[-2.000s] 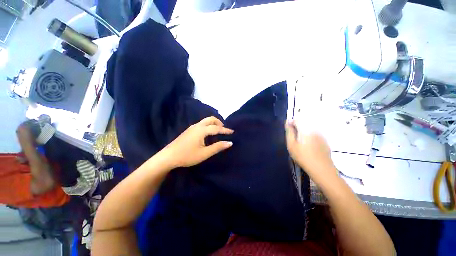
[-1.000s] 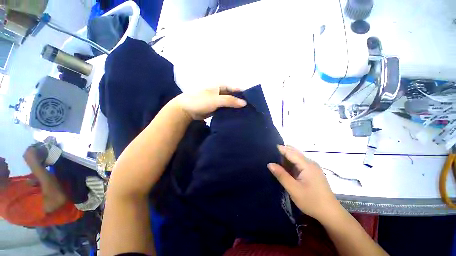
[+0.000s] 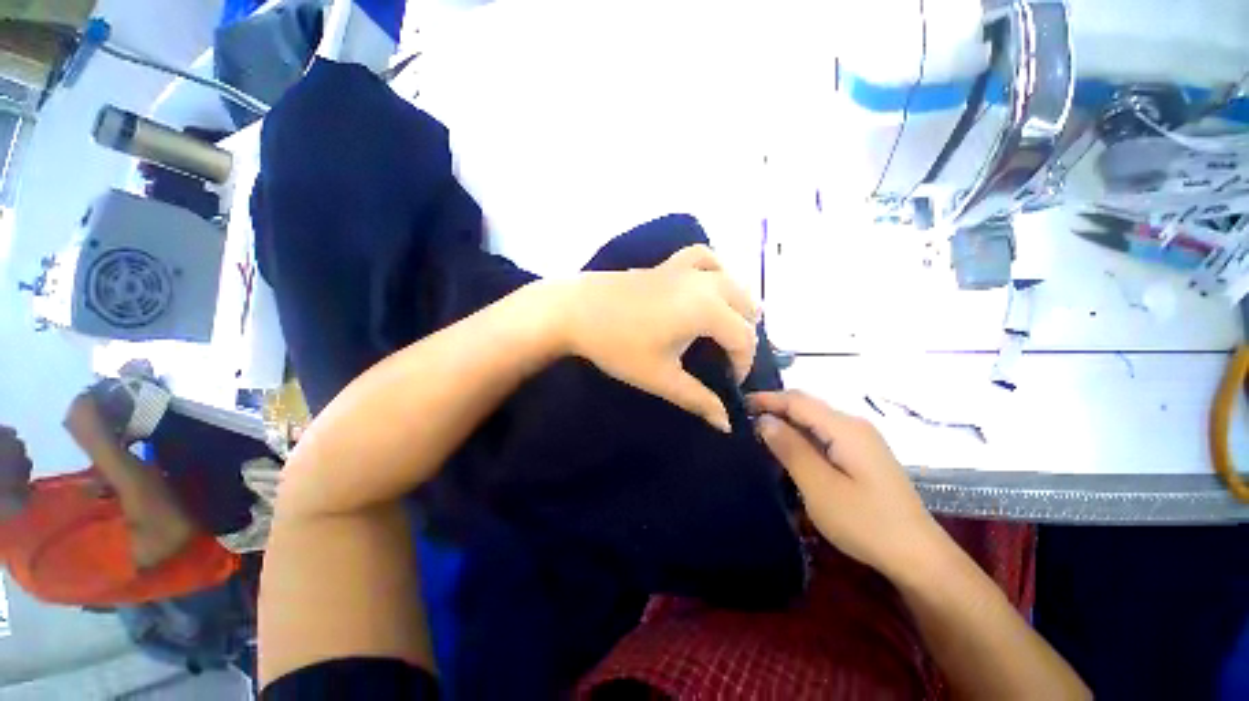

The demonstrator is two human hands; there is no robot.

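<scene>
A large dark navy garment piece (image 3: 548,452) lies over the table's front edge and my lap, with one part reaching to the back left. My left hand (image 3: 671,336) is on top of the cloth, thumb and fingers closing on a fold near its right edge. My right hand (image 3: 829,473) pinches the same edge between thumb and fingertips, just below my left hand. The fingertips of both hands are close together. The cloth between them is too dark to make out in detail.
The white sewing machine head (image 3: 918,82) stands at the upper right, a grey block (image 3: 982,255) below it. Small snips (image 3: 1126,236), white labels (image 3: 1205,206) and yellow-orange scissor handles (image 3: 1229,425) lie right. A person in orange (image 3: 117,541) sits at left.
My left hand has moved right and down along the cloth to meet my right hand at its edge. The pale frayed edge is now mostly turned out of sight. The view has shifted.
</scene>
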